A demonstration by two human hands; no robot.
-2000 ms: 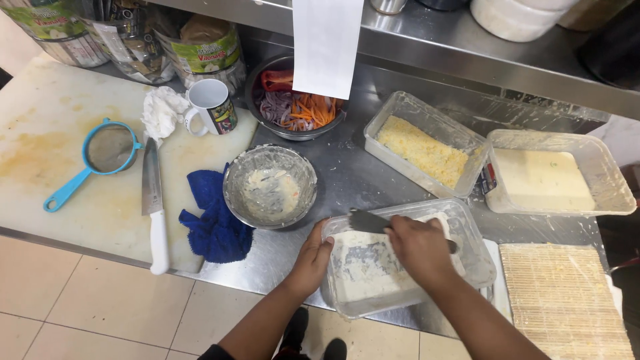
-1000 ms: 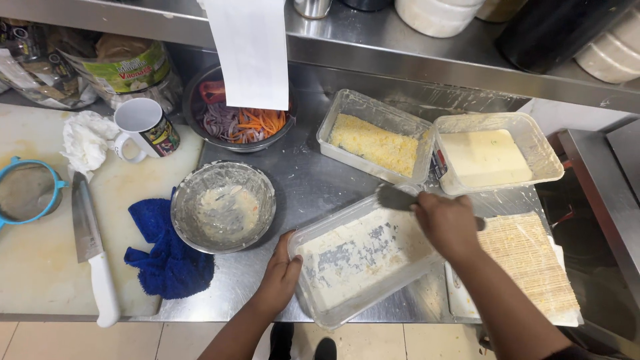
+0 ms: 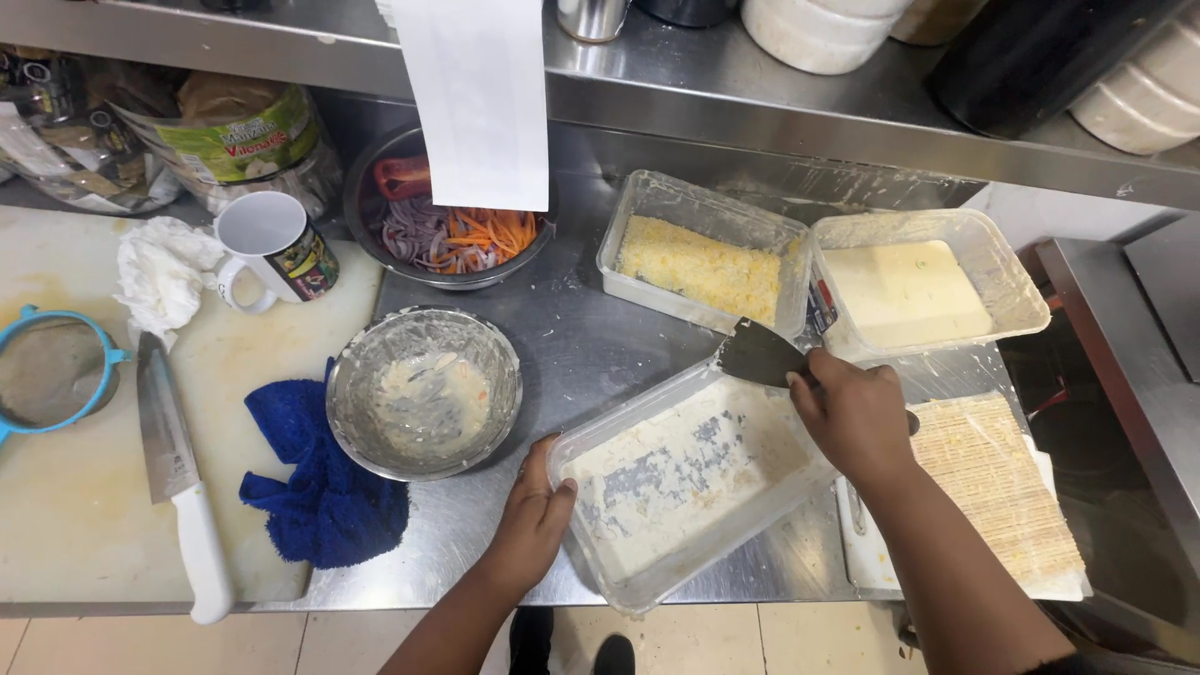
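My left hand (image 3: 532,517) grips the left end of a clear plastic container (image 3: 694,469) with a floury white coating on its floor. My right hand (image 3: 853,408) holds a dark flat scraper (image 3: 757,354), its blade over the container's far rim. Behind it, a plastic tub holds yellow crumbs (image 3: 698,267); beside that, another tub holds pale batter (image 3: 905,295). Left of my left hand stands a metal bowl (image 3: 427,394) smeared with batter.
A chef's knife (image 3: 178,450), blue cloth (image 3: 323,483), mug (image 3: 272,248), crumpled paper (image 3: 169,272) and strainer (image 3: 54,370) lie left. A bowl of sliced vegetables (image 3: 450,234) stands behind, a bamboo mat (image 3: 998,483) right. A steel shelf (image 3: 750,103) with a hanging paper strip (image 3: 483,103) overhangs the back.
My right hand has moved the scraper from inside the container to its far rim. The container is tilted more at an angle, my left hand still on it. The view has shifted right.
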